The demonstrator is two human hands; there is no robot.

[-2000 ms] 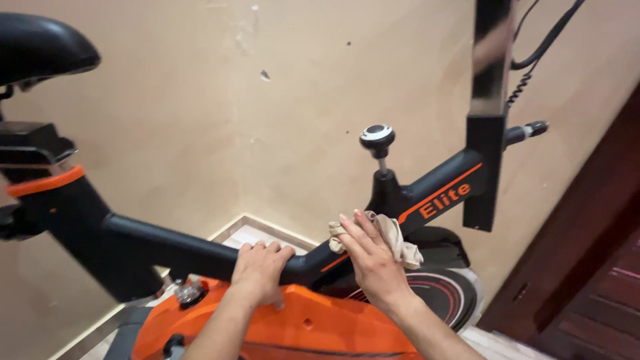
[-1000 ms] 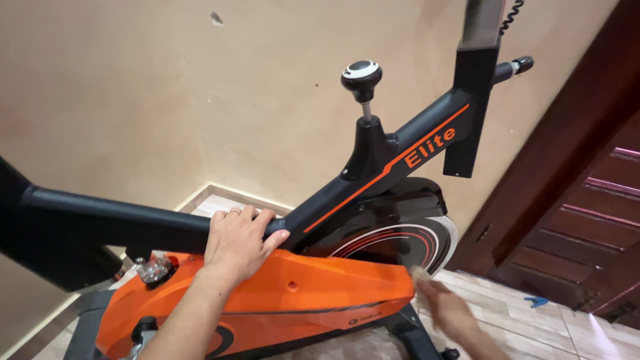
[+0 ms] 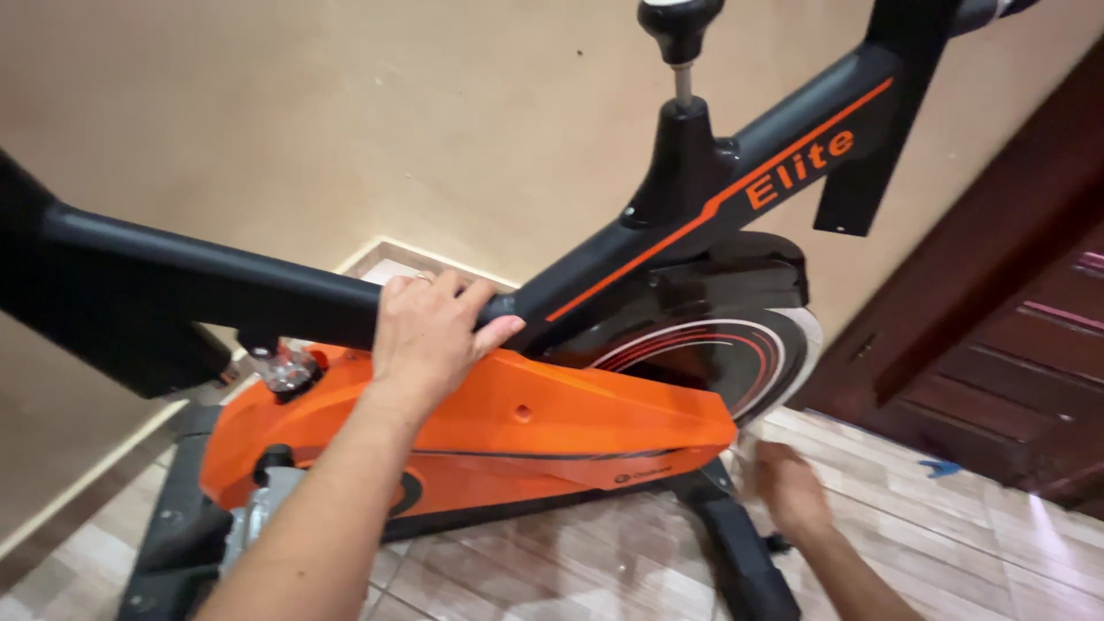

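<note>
My left hand (image 3: 431, 332) rests on the black frame tube (image 3: 233, 267) of a stationary exercise bike, its fingers curled over the top where the tube meets the sloping front tube. Below it is the orange plastic chain guard (image 3: 526, 410). My right hand (image 3: 789, 492), blurred, is low at the right, beside the front tip of the guard and the lower rim of the flywheel (image 3: 798, 354). Whether it holds the cloth seen earlier cannot be told. A black resistance knob (image 3: 680, 30) on a metal stem rises from the front tube.
A beige wall (image 3: 302, 112) stands close behind the bike. A dark wooden door (image 3: 975, 371) is at the right, with a small blue object (image 3: 938, 468) on the tiled floor before it. The front foot (image 3: 742, 552) and a pedal (image 3: 267, 509) stick out toward me.
My right hand has moved from the front tube, where it pressed a beige cloth, down beside the guard's front tip. My left hand stays on the frame. The view has moved in closer.
</note>
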